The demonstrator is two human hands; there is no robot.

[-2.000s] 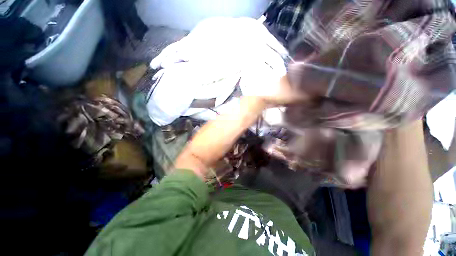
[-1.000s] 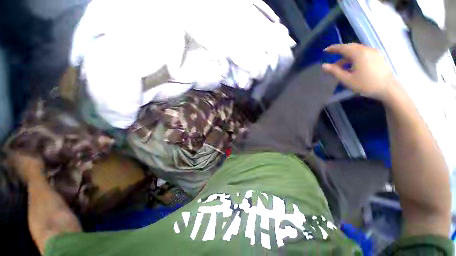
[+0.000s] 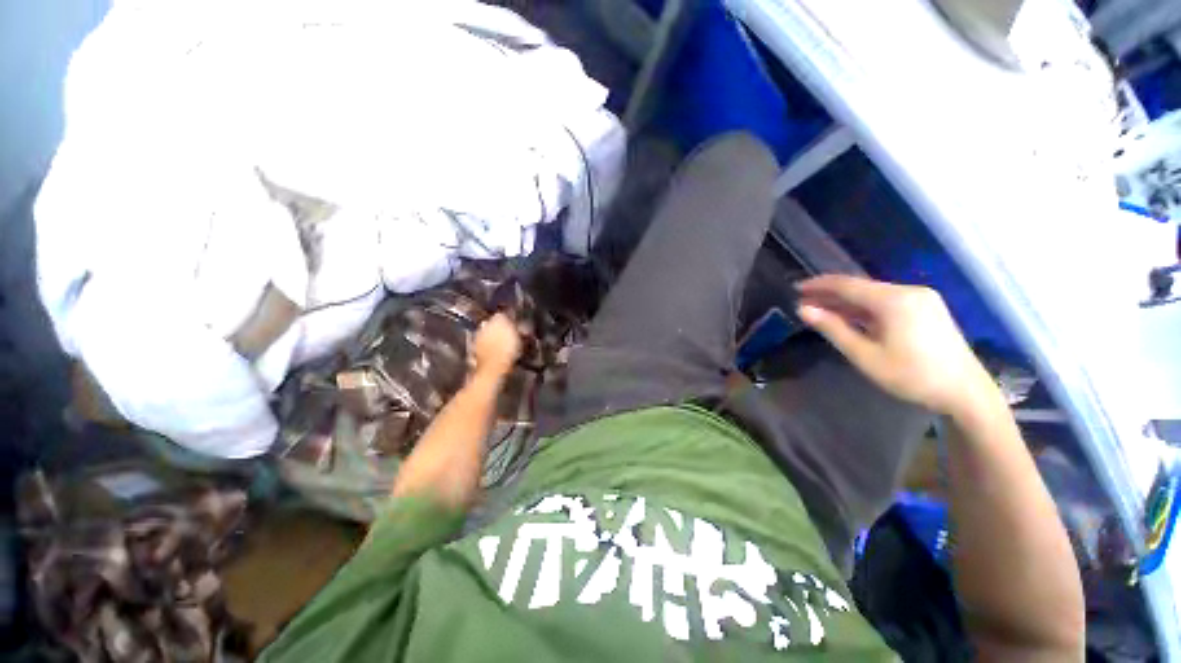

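Observation:
A heap of brown plaid fabric (image 3: 402,350) lies at the wearer's left side, beside the lap. My left hand (image 3: 496,345) is closed on this plaid fabric; its fingertips are partly hidden in the cloth. A large bulky white padded lining (image 3: 350,143) lies just beyond and partly over the plaid. My right hand (image 3: 894,339) is raised above the right thigh, near the table edge, with thumb and fingers apart and nothing in it.
The curved edge of the white sewing table (image 3: 997,272) runs down the right side. Snips with green and yellow handles (image 3: 1157,521) hang at its right end. More plaid cloth (image 3: 130,557) lies at the lower left. A dark and blue heap (image 3: 907,557) is below the table.
My left hand has moved right from the lower-left plaid pile to the plaid beside the lap and closed on it. My right hand is lower in the view, still empty. The view has shifted.

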